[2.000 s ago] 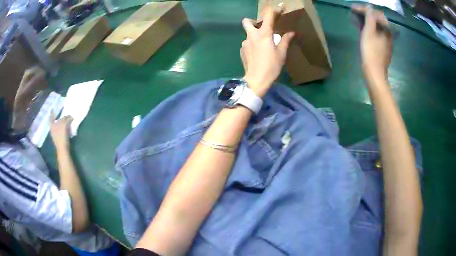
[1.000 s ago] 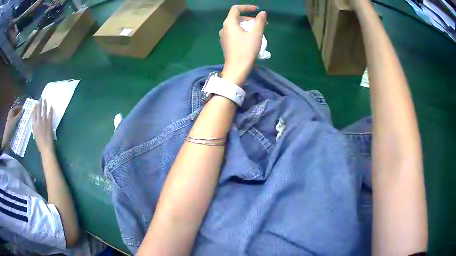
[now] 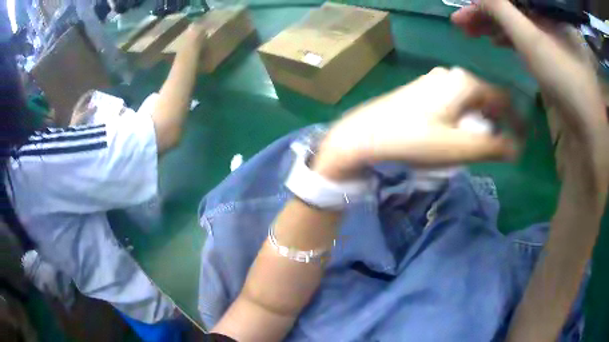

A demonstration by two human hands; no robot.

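My left hand (image 3: pixel 421 120) is blurred, above the far edge of the denim jacket (image 3: pixel 400 294), with a small white wad (image 3: pixel 477 123) between its curled fingers. My right hand (image 3: pixel 484 21) is blurred near the top edge; whether it holds anything cannot be told. A closed brown carton (image 3: pixel 327 50) with a small white label lies on the green surface (image 3: pixel 240 120) beyond my left hand, touched by neither hand. A brown edge, perhaps a carton, shows partly behind my right forearm.
A coworker (image 3: pixel 87 174) in a white shirt with dark stripes is at left, an arm reaching to a carton (image 3: pixel 230 33) in the far-left row. A small white scrap (image 3: pixel 236 161) lies beside the jacket. Papers and a dark object (image 3: pixel 554 8) are at the top right.
My left hand has moved right with the white wad. My right hand has come back into view at the top. The coworker's arm has moved from the papers to the cartons. The view has shifted.
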